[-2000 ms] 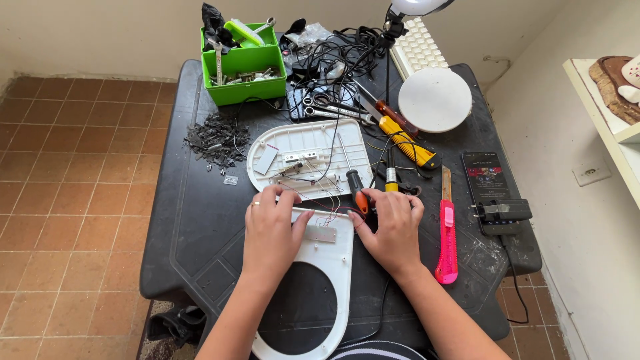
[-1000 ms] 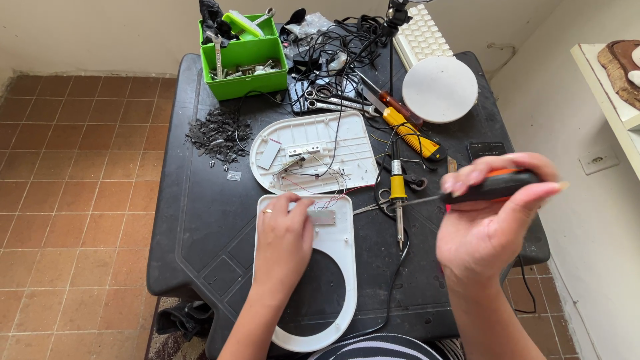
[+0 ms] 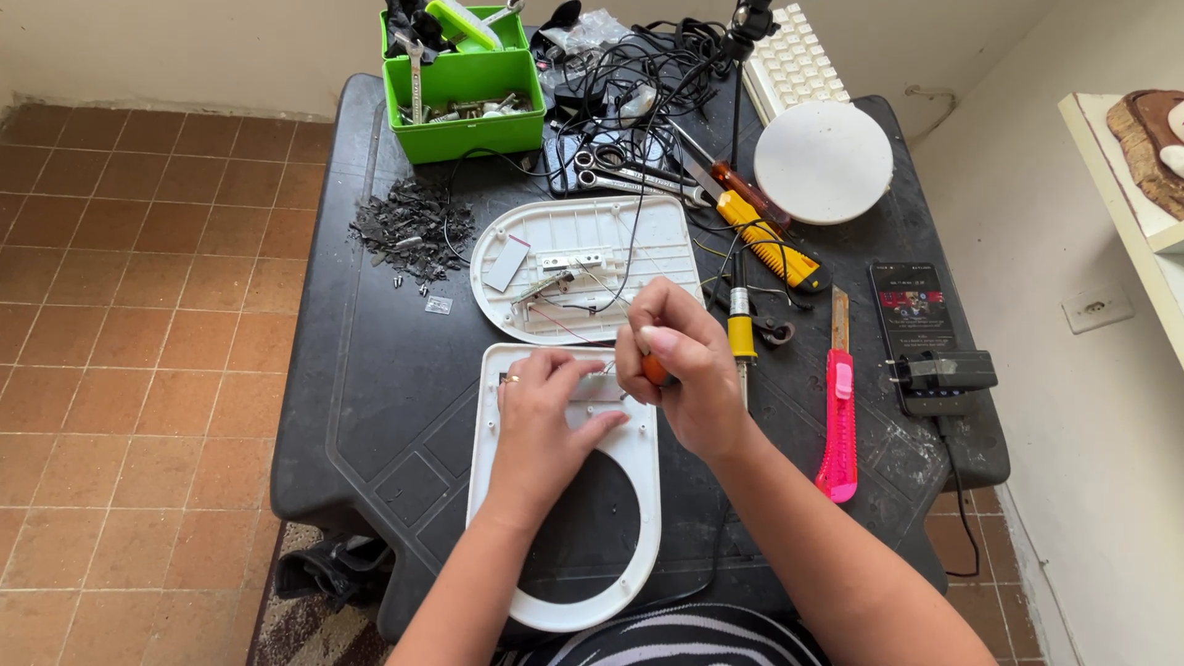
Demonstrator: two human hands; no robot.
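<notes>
A white plastic housing part with a large round opening (image 3: 649, 518) lies on the black table in front of me. My left hand (image 3: 546, 425) rests on its upper part, fingers and thumb apart, around a small grey panel (image 3: 597, 393). My right hand (image 3: 673, 365) is closed around an orange and black screwdriver (image 3: 655, 370), its tip low at the panel's right end. Just beyond lies a white ribbed plastic shell (image 3: 661, 240) with a metal load cell (image 3: 572, 262) and thin wires that run toward the housing part. A yellow soldering iron (image 3: 741, 333) lies right of my right hand.
A green toolbox (image 3: 467, 139), black plastic scraps (image 3: 412, 231) and tangled cables (image 3: 647, 83) lie toward the back. On the right are a white disc (image 3: 823, 162), a yellow utility knife (image 3: 763, 240), a pink utility knife (image 3: 839, 425), a phone (image 3: 911, 314) and a black power adapter (image 3: 948, 370).
My right hand, raised at the right with the screwdriver one second ago, has come down to the grey panel. Two seconds ago, both hands were at the housing part.
</notes>
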